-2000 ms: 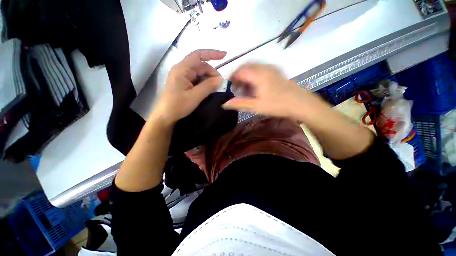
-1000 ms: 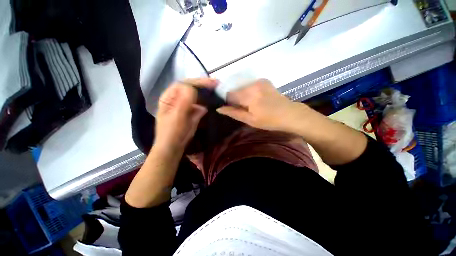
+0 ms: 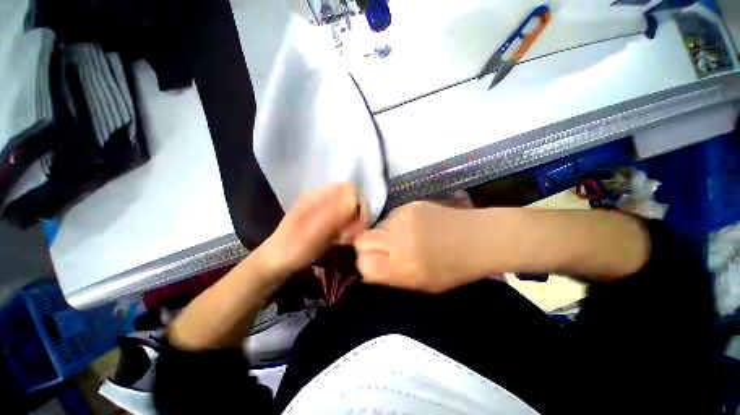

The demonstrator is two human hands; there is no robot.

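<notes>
A pale panel (image 3: pixel 312 121) with a thin dark right edge runs from below the machine needle area (image 3: pixel 334 14) to the table's front edge. My left hand (image 3: pixel 320 223) grips its near end. My right hand (image 3: pixel 414 247) is closed right beside it, at the panel's near corner; its fingertips are partly hidden, and it seems to pinch the same end. A black strip (image 3: pixel 225 121) lies left of the pale panel and hangs to the table edge.
Snips (image 3: pixel 517 44) with blue and orange handles lie right of the needle. Stacked pieces (image 3: pixel 101 93) are at the left. A small parts tray (image 3: pixel 704 53) is far right. A blue crate (image 3: pixel 69 328) and a plastic bag (image 3: pixel 633 193) are below the table.
Both hands have moved down towards the lap. The pale panel, earlier bunched and showing black cloth at the hands, is now spread out and drawn taut from the needle area.
</notes>
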